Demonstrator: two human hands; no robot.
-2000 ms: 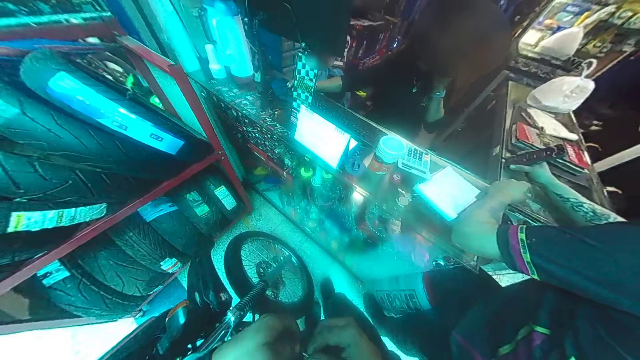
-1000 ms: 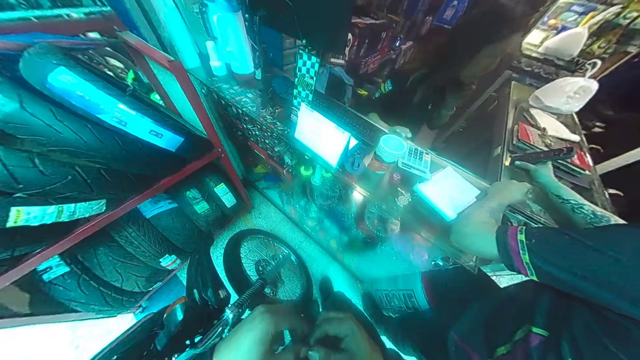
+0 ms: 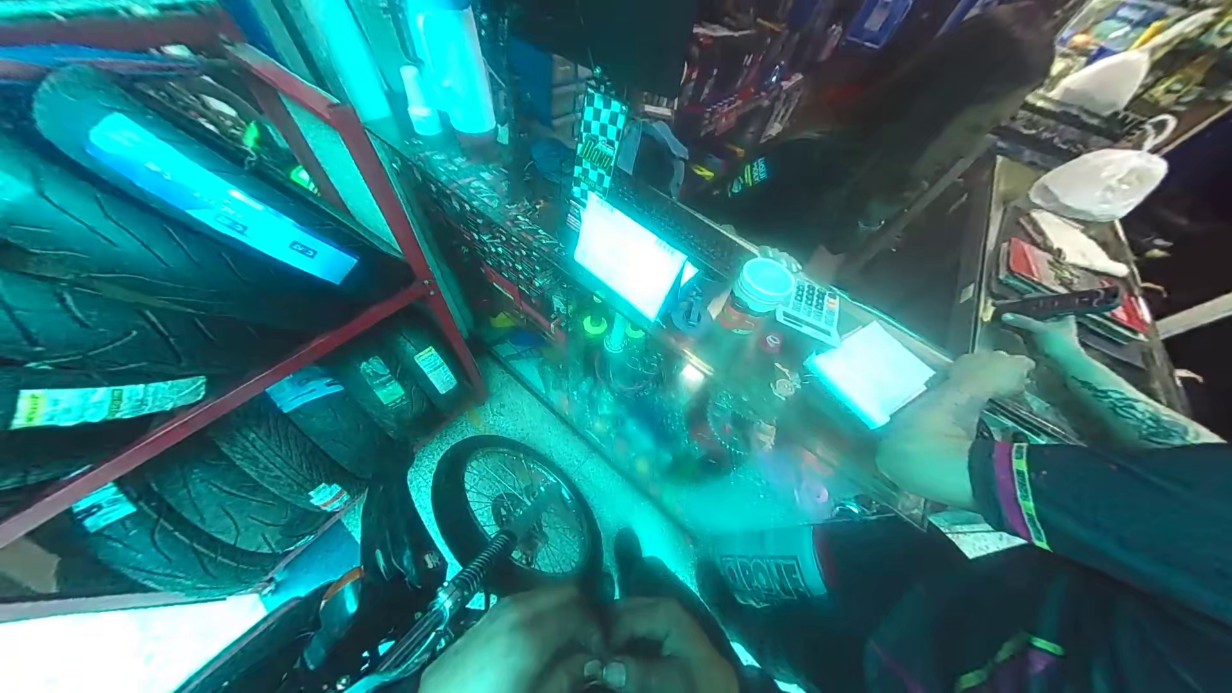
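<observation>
My left hand [image 3: 525,640] and my right hand [image 3: 664,645] are close together at the bottom middle of the view, with fingers curled toward each other. Whether anything small lies between them cannot be made out. Just beyond them stands a spoked wheel [image 3: 517,510] with a dark tire, and a coil spring [image 3: 472,573] is left of the hands. Further off, a glass counter [image 3: 635,414] carries a white pad [image 3: 874,371], a calculator [image 3: 810,308], a lidded jar [image 3: 760,289] and a bright white panel [image 3: 630,255].
A red metal rack [image 3: 385,192] of motorcycle tires [image 3: 192,221] fills the left side. At the right, a person's sleeved arm [image 3: 1088,491] leans on the counter, and another person's tattooed arm [image 3: 1107,375] is beside a dark object [image 3: 1064,303]. A white plastic bag [image 3: 1102,178] lies behind.
The person behind the counter has moved back and to the right. My hands remain together at the bottom, with slight shifts of the fingers.
</observation>
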